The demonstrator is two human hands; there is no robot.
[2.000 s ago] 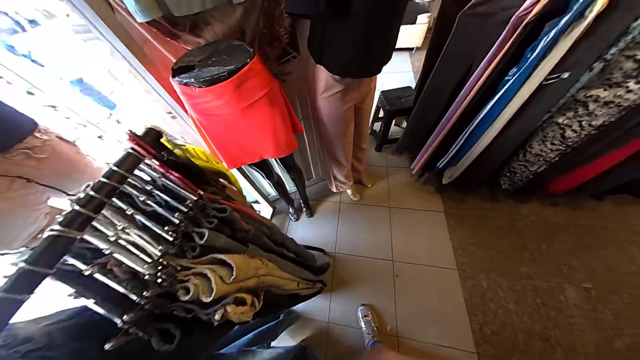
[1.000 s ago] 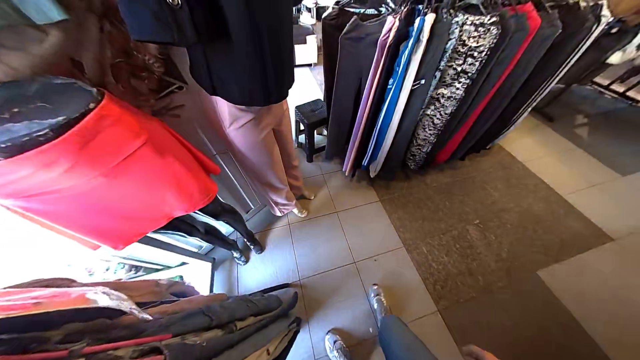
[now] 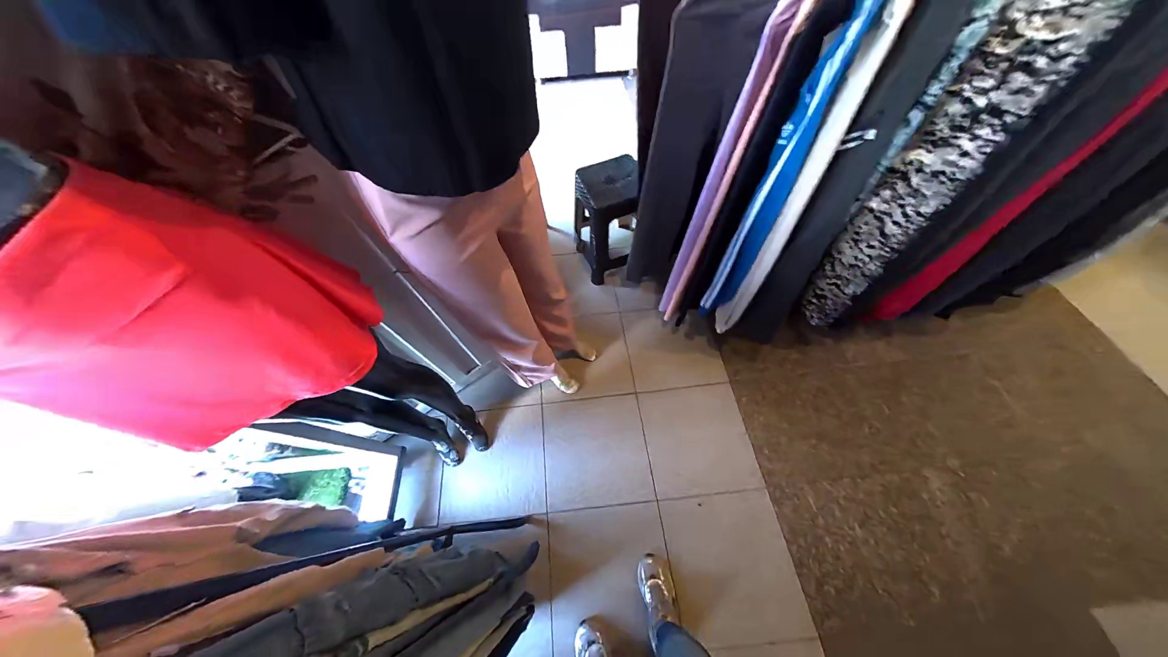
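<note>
Neither my left hand nor my right hand can be made out. At lower left, folded trousers [image 3: 365,593] hang close together, in denim, tan and dark cloth. A pale pink shape [image 3: 36,625] in the corner is too unclear to name. Above them a black mannequin wears a red skirt [image 3: 164,310]. Beside it stands another mannequin in pink wide-leg trousers [image 3: 465,246] and a black top [image 3: 420,91]. Hanging garments fill the upper right, among them a blue one [image 3: 785,182] and a black-and-white patterned one [image 3: 931,173]. My silvery shoes [image 3: 656,589] show at the bottom.
A black plastic stool [image 3: 607,187] stands between the pink trousers and the hanging garments. Pale floor tiles [image 3: 598,447] meet a brown floor section [image 3: 922,484] at right. The mannequins' feet rest on the tiles. A bright display area [image 3: 319,474] lies at left.
The view has swung to the right since the oldest frame, where the clothes rack's bar and hangers showed at left. Two shoes show now; the oldest frame showed one.
</note>
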